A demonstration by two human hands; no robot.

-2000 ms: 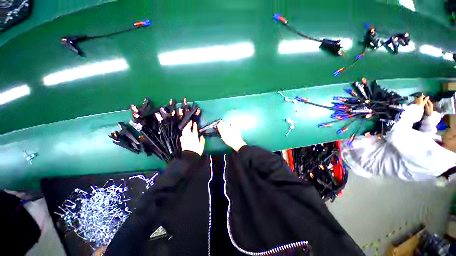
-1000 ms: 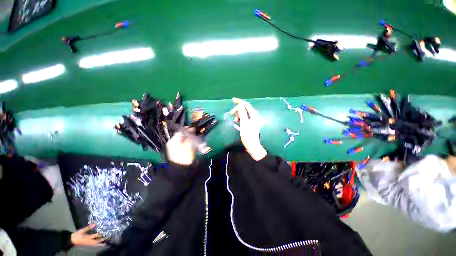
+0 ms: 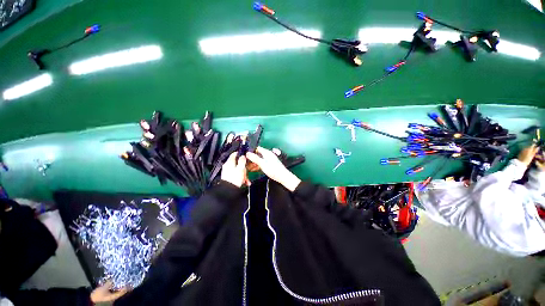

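Note:
My left hand (image 3: 234, 170) and my right hand (image 3: 272, 165) are close together at the bench edge, in front of my chest. Both grip a black end piece (image 3: 255, 137) that points up between the fingers. Another black piece (image 3: 294, 161) sticks out to the right behind my right hand. Left of my hands a fan-shaped heap of black leads (image 3: 190, 150) lies on the pale green bench, its end pieces pointing away. Whether a small silvery part is between my fingers cannot be told.
Leads with red and blue tips (image 3: 343, 48) lie on the belt. Right are silvery parts (image 3: 341, 158), another lead pile (image 3: 460, 140), a red crate (image 3: 408, 214) and a person in a white sleeve (image 3: 496, 200). Lower left, another person's hand (image 3: 107, 293) touches the black tray's (image 3: 69, 206) silvery parts.
My hands were apart a second ago and have come together on a black end piece. The leads on the belt show farther left. The sleeved hand at right has come back into view.

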